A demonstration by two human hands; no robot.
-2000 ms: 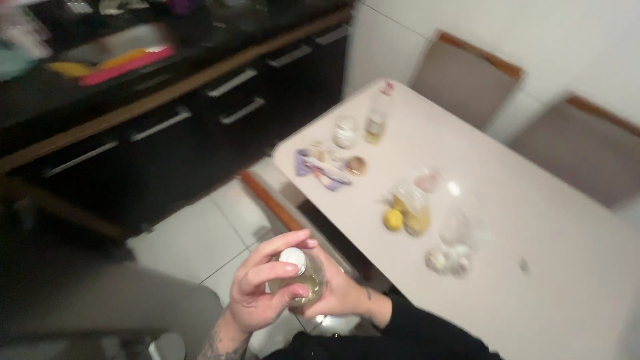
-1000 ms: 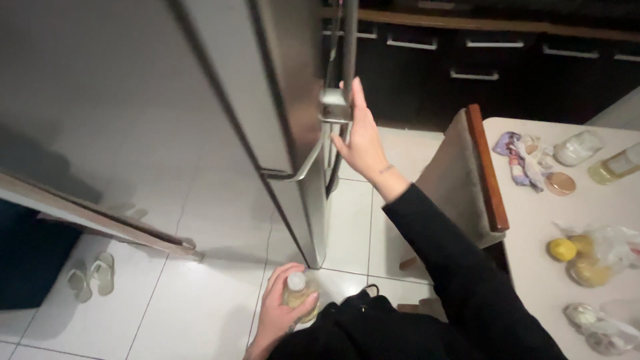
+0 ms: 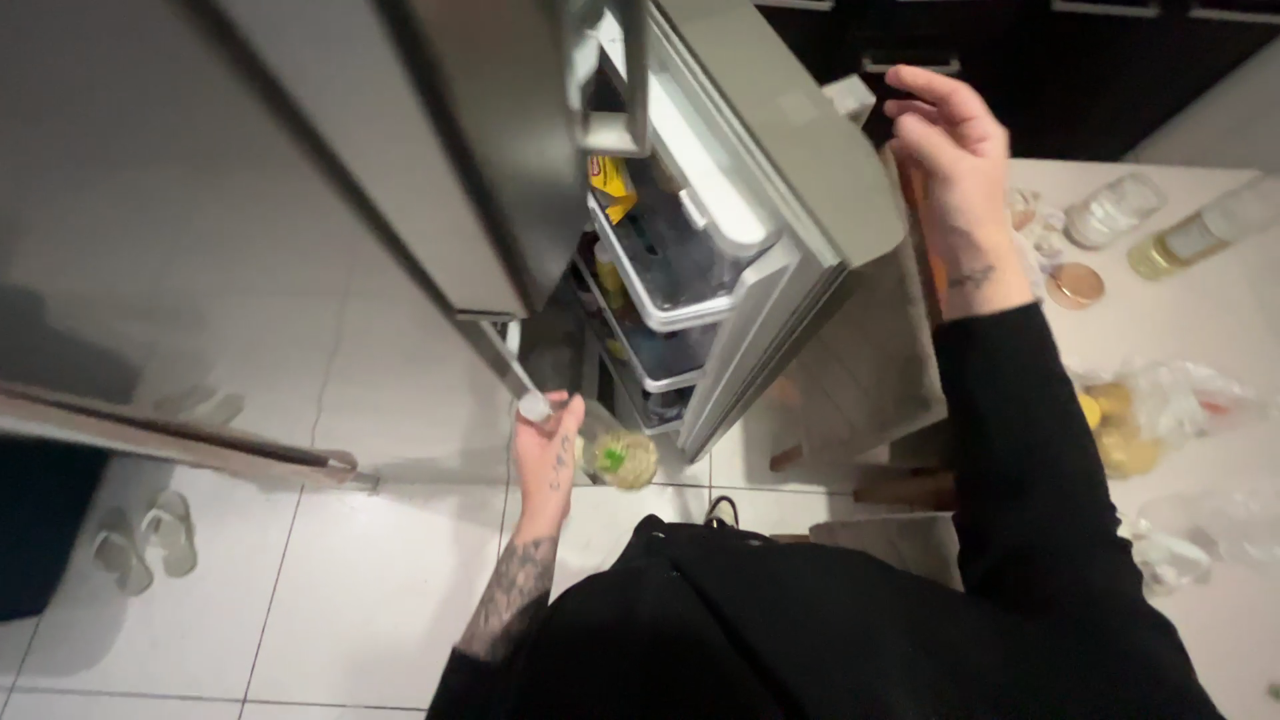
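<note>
My left hand (image 3: 548,445) holds a clear bottle (image 3: 628,458) by its neck end, beside the fridge opening. The bottle is tilted, its white cap near my fingers, with pale contents and a green patch at its base end. My right hand (image 3: 950,125) is raised at the outer side of the fridge door (image 3: 810,120), its fingers bent and holding nothing visible. It is close to a small white fitting (image 3: 850,98) on the door. The fridge door stands open, showing clear door shelves (image 3: 690,300) with a yellow package (image 3: 612,185) on the upper one.
On the right a table (image 3: 1110,335) bears a glass jar (image 3: 1113,210), a bottle of yellowish liquid (image 3: 1190,240), a round lid (image 3: 1076,285) and plastic bags (image 3: 1180,395) with yellow items. A chair (image 3: 850,370) stands between door and table. Flip-flops (image 3: 170,535) lie on the floor.
The fridge door has swung open, and its shelves now show. My right hand has moved off the handle area to the right. The bottle in my left hand has gone from upright to tilted.
</note>
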